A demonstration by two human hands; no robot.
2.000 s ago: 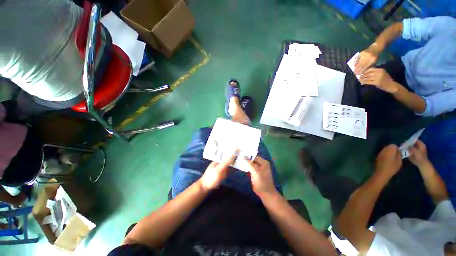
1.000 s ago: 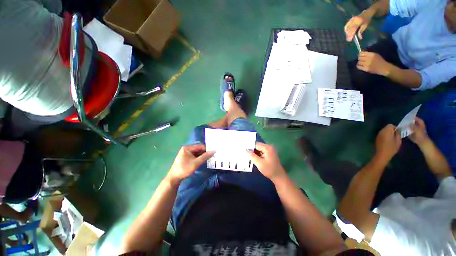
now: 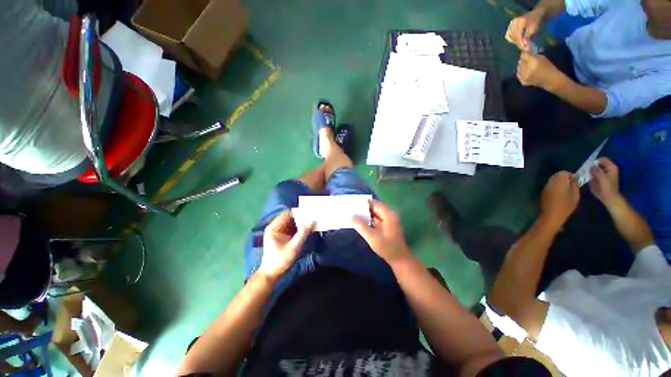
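A white leaflet (image 3: 332, 211), folded to a wide strip with no print showing, is held over my lap. My left hand (image 3: 285, 240) grips its left end, thumb on top. My right hand (image 3: 384, 230) grips its right end, thumb on top. Both hands are bare. The far edge looks slightly stepped, so the layers do not line up exactly.
A low black crate table (image 3: 471, 46) bears a white board (image 3: 465, 88), an unfolded leaflet stack (image 3: 491, 143), a narrow white bundle (image 3: 423, 137) and a paper pile (image 3: 420, 43). Two people on the right hold papers. A red chair (image 3: 140, 121) and cardboard box (image 3: 193, 31) are left.
The leaflet was a larger open sheet with printed figures at its near edge; it is now folded to a narrower strip. The table and chair have shifted slightly left and up in view.
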